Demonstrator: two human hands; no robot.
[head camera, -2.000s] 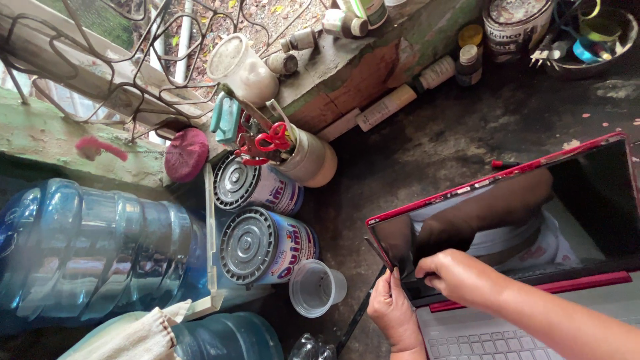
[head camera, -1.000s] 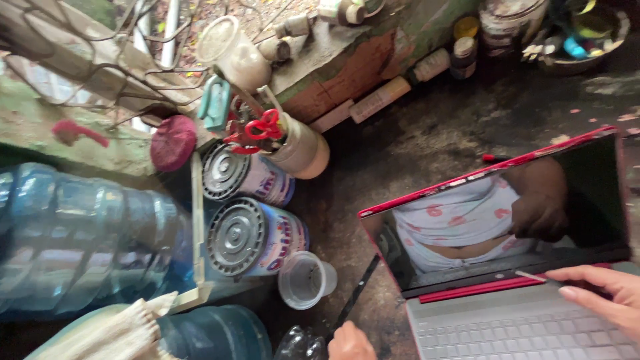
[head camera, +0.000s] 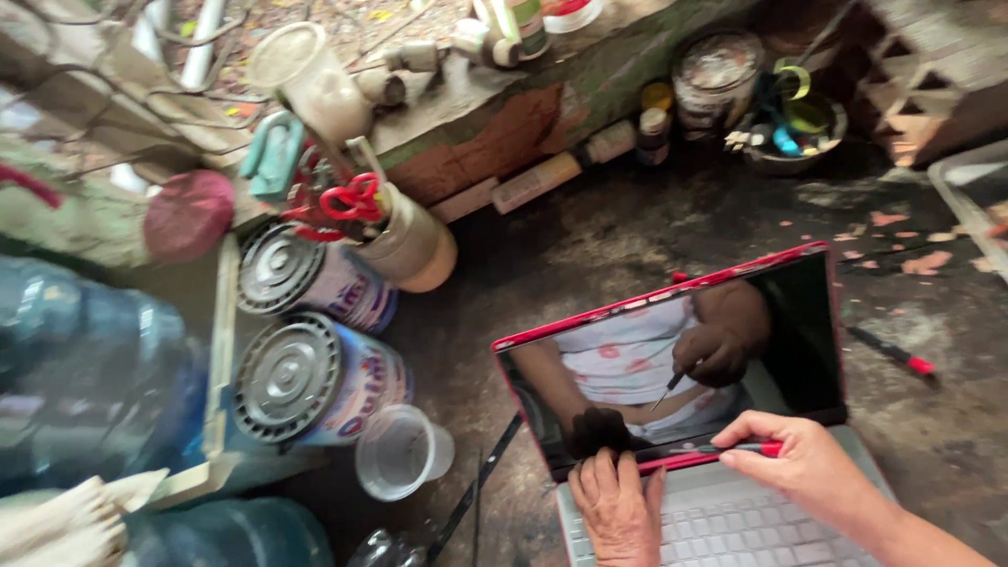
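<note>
A red and silver laptop (head camera: 756, 520) stands open on the dark tabletop, its screen (head camera: 669, 370) mirroring a torso and hands. The screen's front frame is off along the top edge, where bare parts show. My right hand (head camera: 803, 465) holds a small screwdriver with a red and black handle (head camera: 756, 448), its shaft pointing left along the hinge strip. My left hand (head camera: 618, 504) lies with spread fingers at the left part of the hinge, over the keyboard's edge, and holds nothing visible. A thin black strip (head camera: 480, 484) lies left of the laptop.
Left of the laptop stand a clear plastic cup (head camera: 403, 453), paint cans (head camera: 295, 378) and a container with red-handled scissors (head camera: 409, 244). Large blue water bottles (head camera: 94, 362) fill the left side. Another red and black tool (head camera: 894, 352) lies at the right. A bowl of small things (head camera: 795, 153) stands behind.
My left hand has moved up from the table beside the laptop onto its hinge area. The red and black screwdriver now shows clearly in my right hand.
</note>
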